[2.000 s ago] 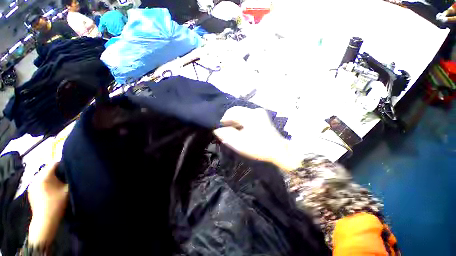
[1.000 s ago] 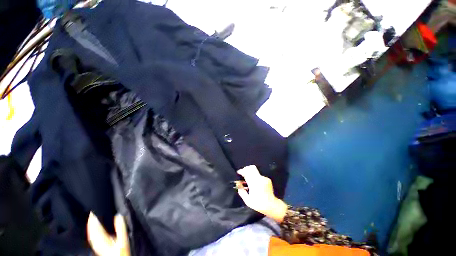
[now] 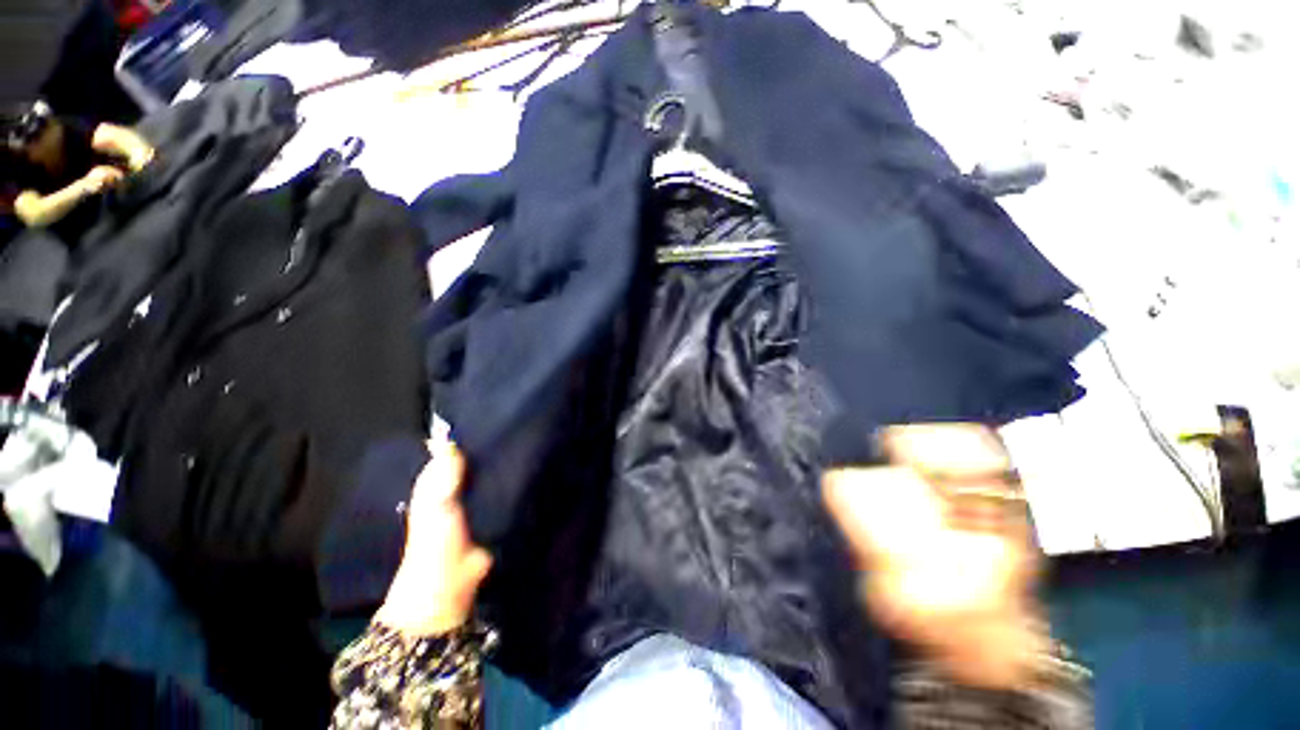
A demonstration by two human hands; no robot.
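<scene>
A navy coat (image 3: 870, 271) lies open before me, collar away from me, with its shiny black lining (image 3: 713, 414) showing between the two fronts. A hanger (image 3: 699, 174) shows inside the collar. My left hand (image 3: 439, 549) is at the coat's left edge, its fingers partly behind the cloth. My right hand (image 3: 948, 549) is blurred, over the right front near the hem; its fingers are bent, and whether it holds cloth or a tool cannot be told.
A black coat (image 3: 285, 357) lies at the left. Another person's arms (image 3: 86, 178) show at the far left. A small grey tool (image 3: 1007, 177) lies by the right sleeve. A dark brown strip (image 3: 1237, 471) is at the table's right edge. Hangers (image 3: 528, 43) lie at the back.
The view has swung left, showing the black coat and another person. My left hand has come to the coat's left edge. My right hand is now blurred over the right front.
</scene>
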